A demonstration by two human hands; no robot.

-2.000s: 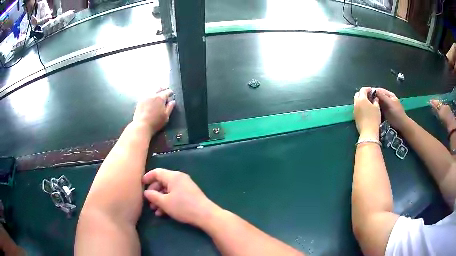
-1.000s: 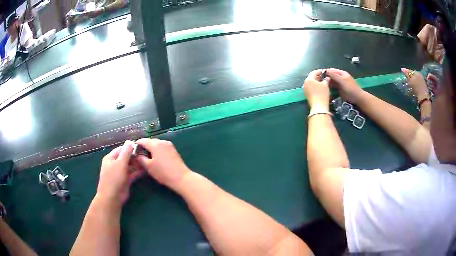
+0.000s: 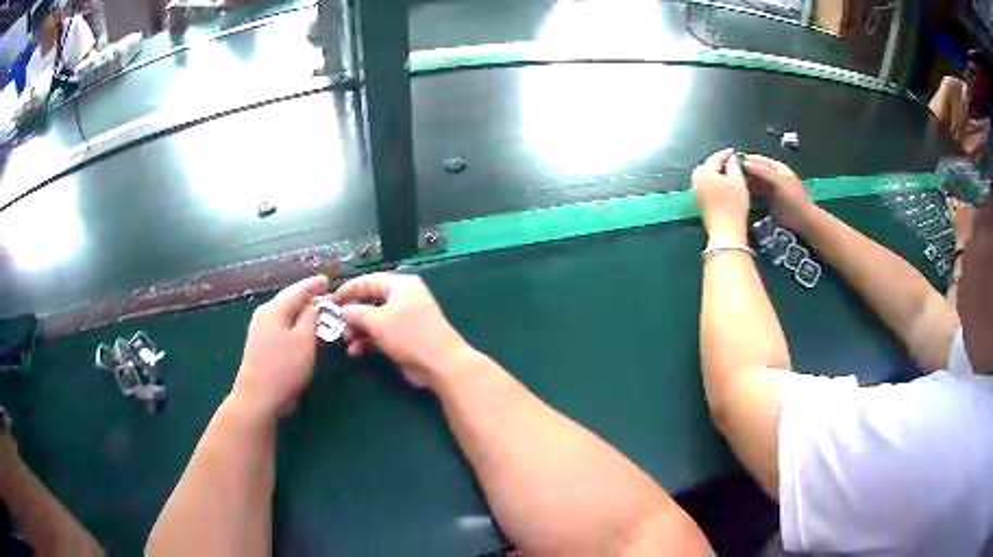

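Note:
A small square silver-rimmed case [image 3: 330, 322] is between my two hands, above the dark green bench near the worn brown strip. My left hand [image 3: 281, 346] holds its left side with the fingertips. My right hand [image 3: 397, 326] grips its right side with thumb and fingers. The case's face is turned partly towards me; any part inside it is too small to tell. A little pile of silver-white square cases [image 3: 131, 368] lies on the bench to the left.
A green metal post [image 3: 390, 141] stands at the edge of the dark belt [image 3: 490, 120]. Small units [image 3: 267, 209] lie on the belt. A neighbour's hands [image 3: 751, 185] work at right, beside a row of square cases [image 3: 793, 259]. Another arm [image 3: 44, 500] shows at lower left.
My left hand has come back from the belt to meet my right hand. The case between them is now turned so its silver rim shows. The view has shifted.

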